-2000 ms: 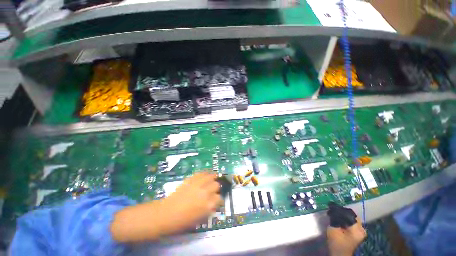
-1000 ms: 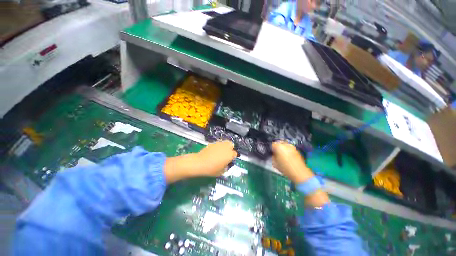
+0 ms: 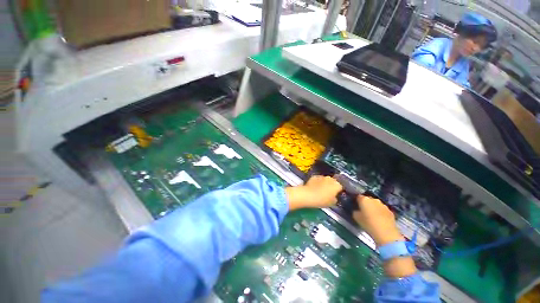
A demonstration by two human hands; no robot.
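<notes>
My left hand (image 3: 322, 192) and my right hand (image 3: 374, 218) are close together at the front edge of the black component bins (image 3: 379, 171), above the rear conveyor rail. Black finger cots cover the fingertips. The fingertips are bent and blurred, so whether they hold small parts cannot be told. The bins hold heaped small silvery-grey components (image 3: 423, 216). A bin of yellow disc components (image 3: 299, 142) stands to the left of them. Large green circuit boards (image 3: 160, 127) with white pistol-shaped areas lie below my forearms.
A light blue wrist strap (image 3: 395, 249) is on my right wrist, with a blue cord running right. A white machine (image 3: 136, 65) stands at the left end of the conveyor. Black trays (image 3: 374, 66) lie on the upper shelf. A person in blue (image 3: 453, 50) is behind it.
The view has swung left, showing more of the machine and the conveyor's end. Both hands went from the boards to the bins earlier; since then they have drawn closer together there.
</notes>
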